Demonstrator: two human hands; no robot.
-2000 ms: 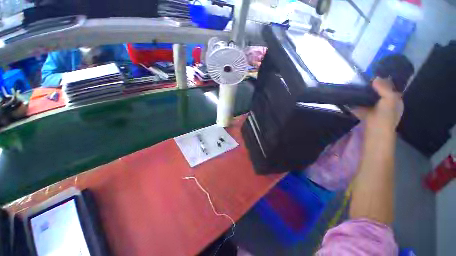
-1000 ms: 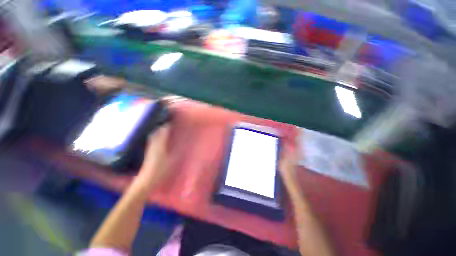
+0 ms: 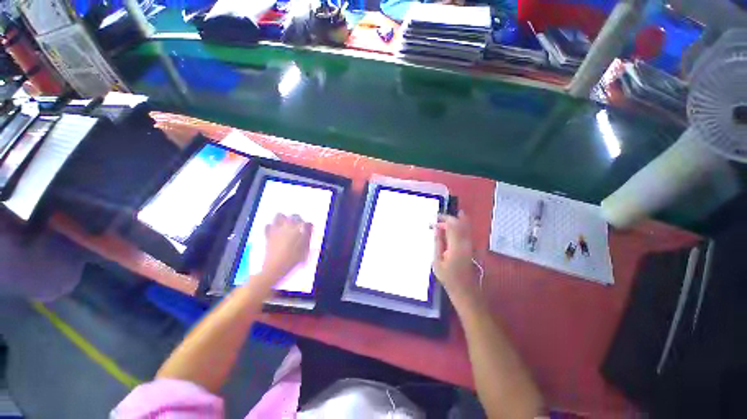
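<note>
Three lit tablets lie in black foam trays on the red mat. My left hand [image 3: 287,242] is over the white and blue screen of the middle tablet [image 3: 282,199], fingers curled; whether it touches or holds anything is hidden. My right hand [image 3: 453,245] is at the right edge of the right tablet [image 3: 395,243], fingertips by its upper right side, near a small dark piece. A thin white cord [image 3: 481,272] shows beside that hand. The left tablet [image 3: 192,195] shows a colourful corner and is partly overlapped by the middle tray.
White paper [image 3: 512,218] with a slim pen-like stick [image 3: 536,225] and small dark pieces [image 3: 577,247] lies right of the tablets. A white fan [image 3: 725,94] and black trays [image 3: 655,311] stand at the right. Tray stacks [image 3: 106,168] stand at the left. A green conveyor [image 3: 368,98] runs behind.
The view has sharpened and shifted. My left hand has moved from the left tablet to the middle one, now in view between the others. My right hand remains beside the right tablet.
</note>
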